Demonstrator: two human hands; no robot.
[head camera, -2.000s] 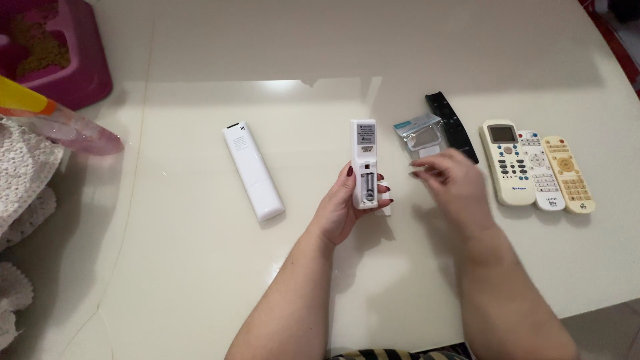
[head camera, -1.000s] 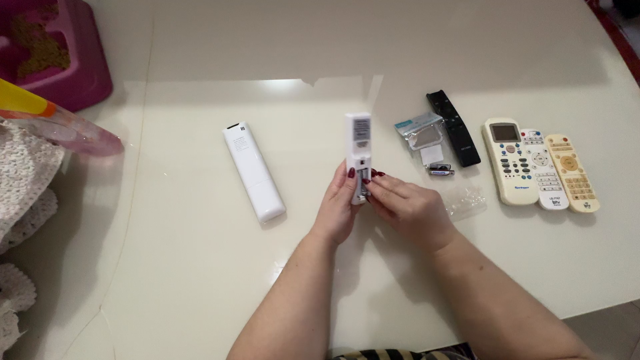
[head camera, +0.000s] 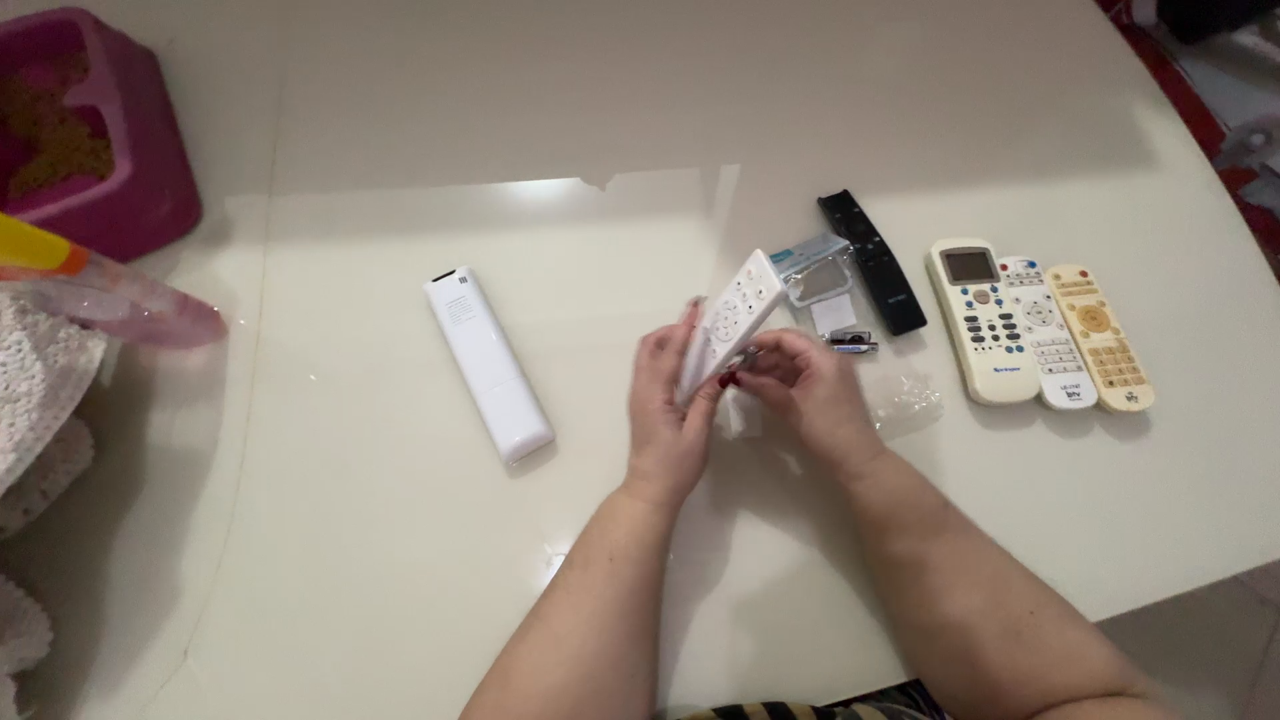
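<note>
A small white remote control is gripped by my left hand, tilted with its button face toward the camera. Its back is turned away and hidden. My right hand is at the remote's lower right side, thumb and fingertips pinched around a small shiny thing, perhaps a battery. Just beyond that hand lie loose batteries, a white paper slip and a clear plastic package. A black remote control is beside the package. Crumpled clear plastic sits right of my right hand.
A white remote lies face down on the glossy table at left. Three remotes stand side by side at right: a large one with a screen, a slim white one and a yellowed one. A purple bowl is far left.
The remote in my left hand has turned from its open battery compartment to its button face. My right hand has come from near the package to the remote.
</note>
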